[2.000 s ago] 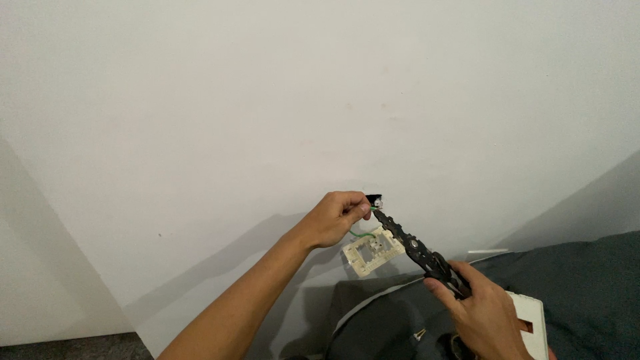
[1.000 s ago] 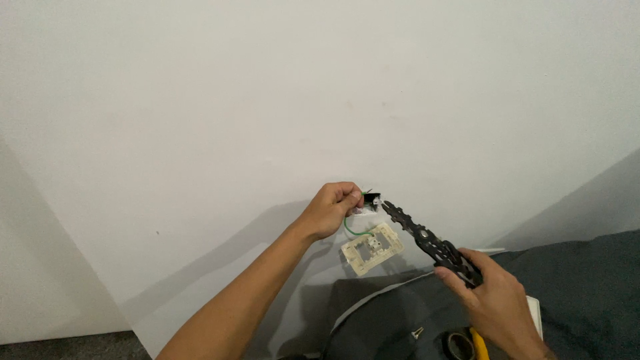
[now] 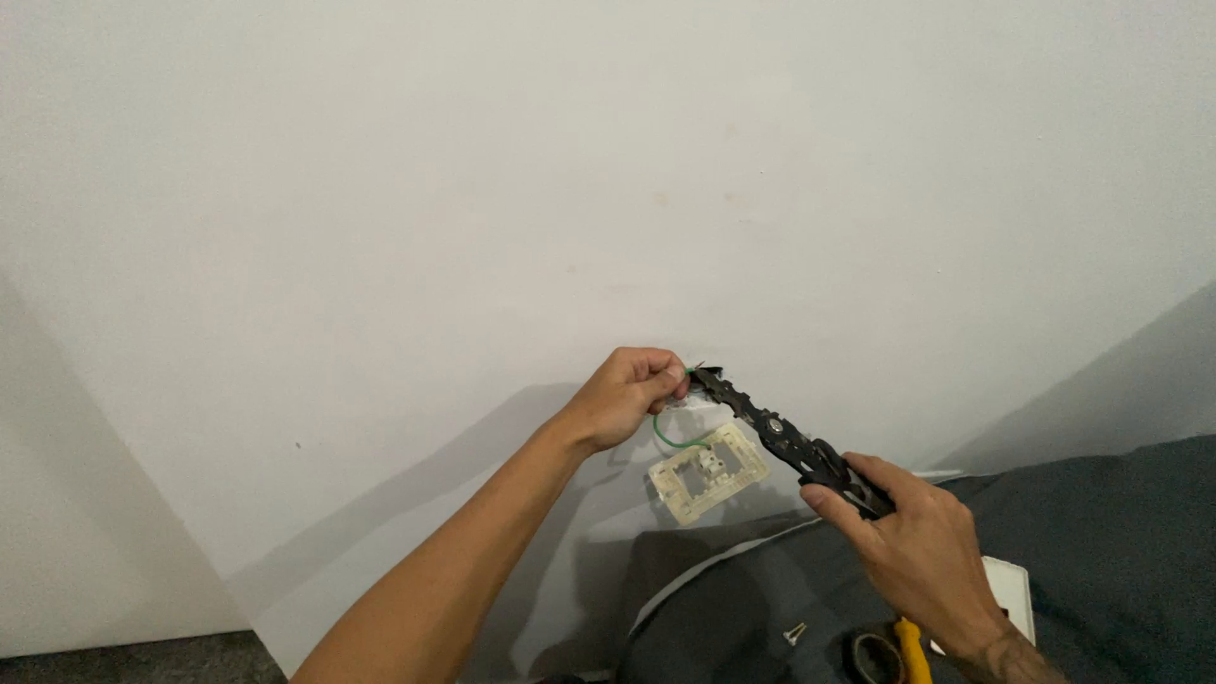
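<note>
My left hand [image 3: 632, 394] pinches a green insulated wire [image 3: 676, 444] beside a dark opening [image 3: 708, 372] in the wall. Black multi-purpose wire pliers [image 3: 774, 427] are gripped by their handles in my right hand [image 3: 912, 541], and their jaw tip meets the wire end at my left fingertips. Whether the jaws are closed on the wire, I cannot tell. Below the opening hangs a cream plastic outlet frame [image 3: 679, 484], tilted, with the green wire running to the terminal part [image 3: 710, 464] in it.
Dark grey fabric [image 3: 1073, 522] spreads below and right of the wall [image 3: 427, 190]. On it lie two screws [image 3: 795, 634], a black roll [image 3: 874, 657], a yellow-handled tool [image 3: 912, 651] and a white plate [image 3: 1012, 589] partly behind my right wrist.
One second ago the plier tip stood apart from my left fingers, right of the opening; now it is back against the wire end.
</note>
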